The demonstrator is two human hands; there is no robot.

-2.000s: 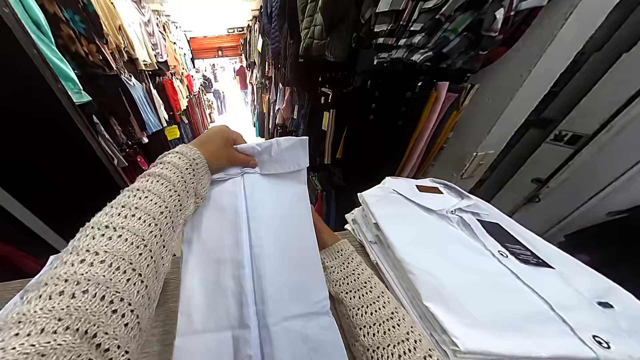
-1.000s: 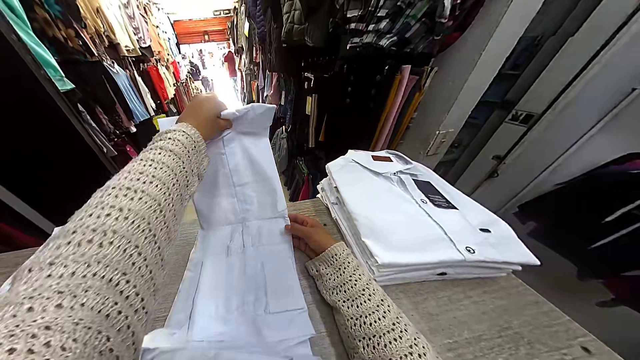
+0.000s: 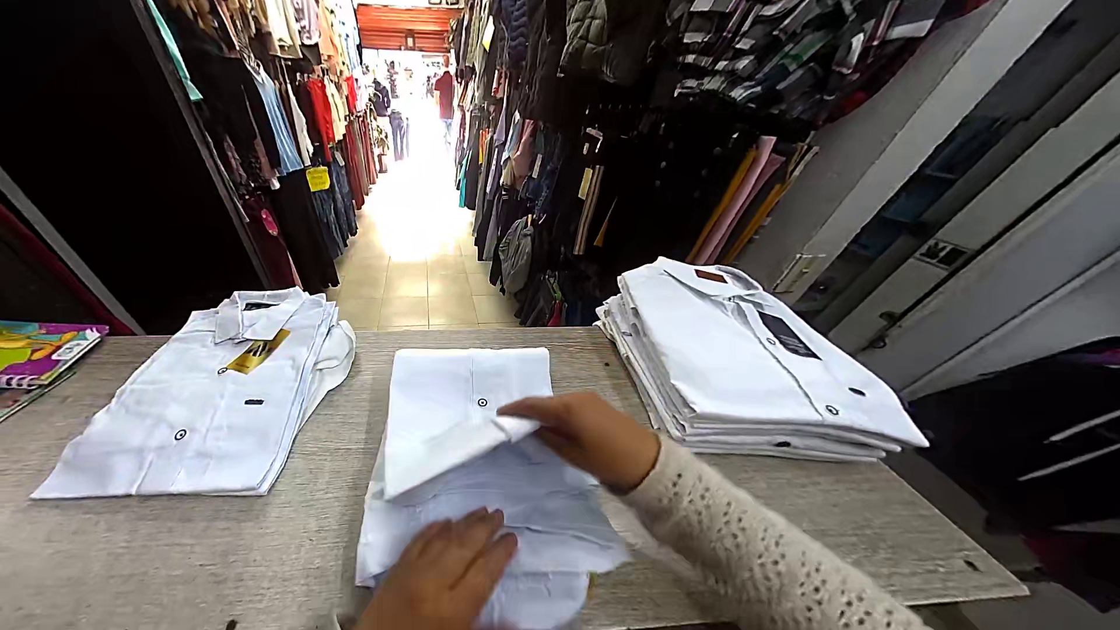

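A white button shirt (image 3: 437, 385), partly folded, lies on the wood-grain table (image 3: 332, 525) in front of me. My right hand (image 3: 595, 437) pinches a folded edge of it between thumb and fingers, just below a dark-rimmed button. Lower down, my left hand (image 3: 451, 569) rests on the shirt with its fingers somewhat spread and blurred. To the left lies a small pile of folded white shirts (image 3: 210, 420), the top one with a gold tag. A taller stack of folded white shirts (image 3: 744, 367) with a dark label stands to the right.
Colourful booklets (image 3: 44, 350) lie at the table's far left edge. Beyond the table, racks of hanging clothes (image 3: 516, 131) flank a tiled aisle (image 3: 420, 289). Distant people stand near the bright entrance. Dark garments (image 3: 1032, 437) are beside the table's right end.
My left hand has come down from the shirt's raised upper end to its near part. The shirt's far part, held up before, now lies on the table. The view has shifted, showing the left pile.
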